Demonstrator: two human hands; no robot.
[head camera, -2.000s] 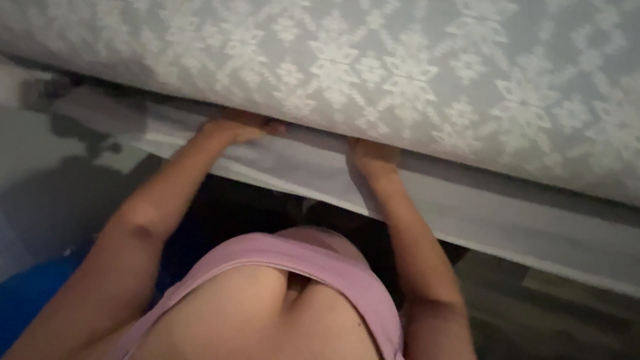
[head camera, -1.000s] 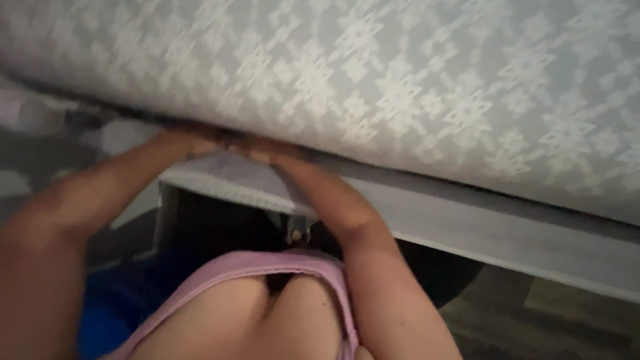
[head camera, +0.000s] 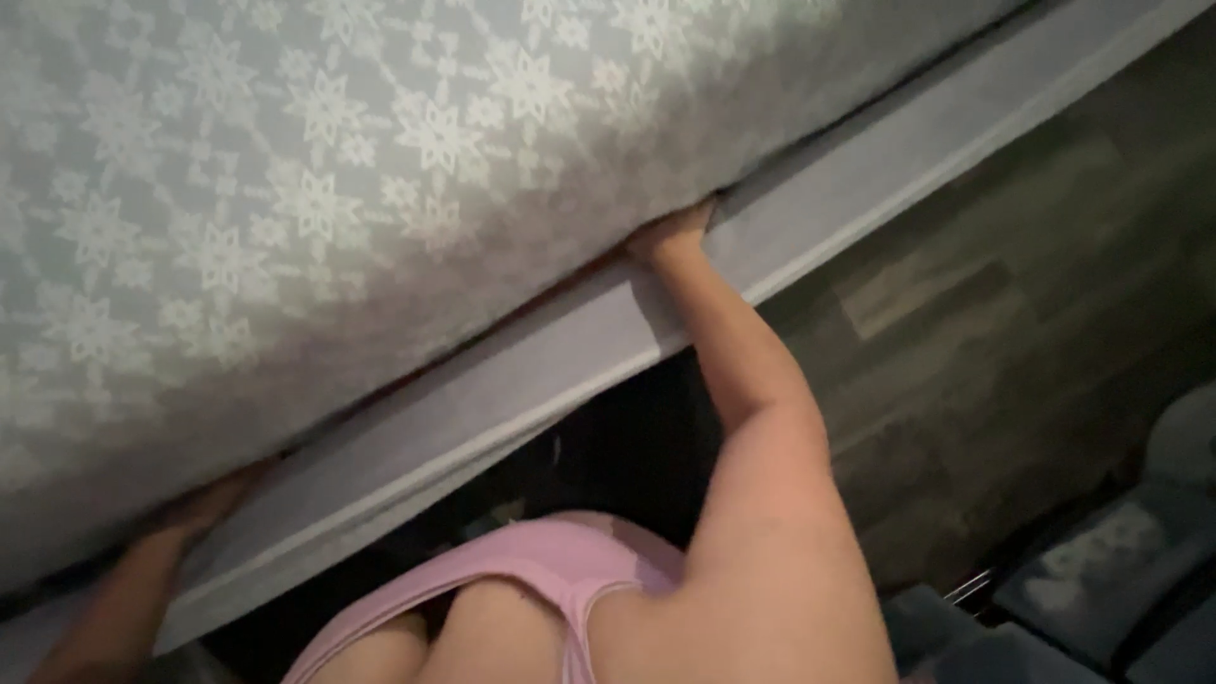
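Observation:
A mattress in a grey cover with a white star or snowflake pattern fills the upper left. Below its edge runs a light fabric-covered bed base. My left hand is at the lower left, its fingers tucked into the gap between mattress and base. Farther right along the same gap is my right hand, with its fingers also hidden beneath the mattress edge. Whether either hand grips anything in there cannot be made out.
Wood-look plank flooring lies to the right of the bed base. Dark blue-grey fabric items are at the lower right, beside a thin metallic strip. Deep shadow lies below the base.
My hands were close together at the gap one second ago; now they are far apart along it. The view has turned strongly.

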